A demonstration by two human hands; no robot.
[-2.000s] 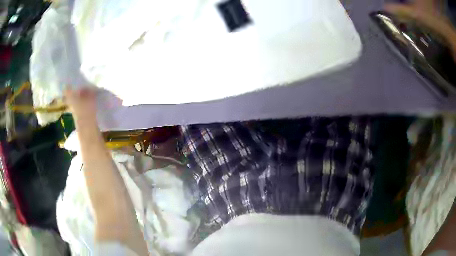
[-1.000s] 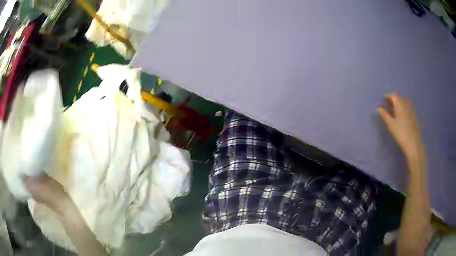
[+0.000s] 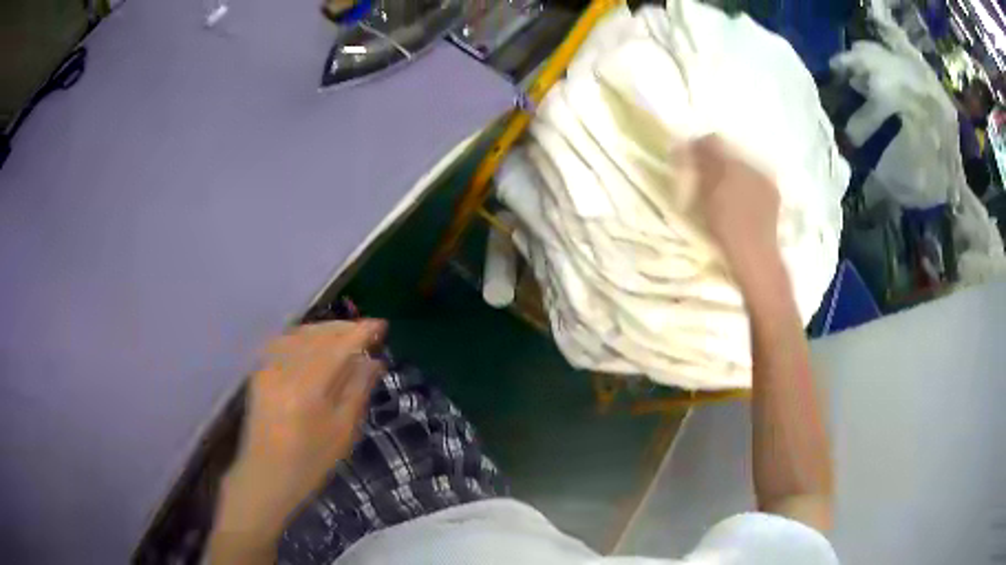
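A stack of white garments (image 3: 629, 276) in many layers lies on a yellow stand to the right of the ironing table. My right hand (image 3: 723, 193) is on the upper part of the stack, blurred; whether its fingers grip a layer cannot be told. My left hand (image 3: 314, 381) is over the table's near edge, fingers bent and slightly apart, with nothing in it. The steam iron (image 3: 381, 46) sits at the top of the view near the table's far edge, with no hand on it.
The grey-purple ironing table (image 3: 199, 210) fills the left. Yellow bars (image 3: 485, 166) stand between table and stack. A pale surface (image 3: 916, 419) is at lower right. White cloth bundles (image 3: 910, 110) hang at upper right. A dark cord (image 3: 55, 88) lies at upper left.
The view has swung right, from the loose garments at left to the stack. My right hand has moved from the table onto the stack. My left hand has left the loose garments and is over the table edge.
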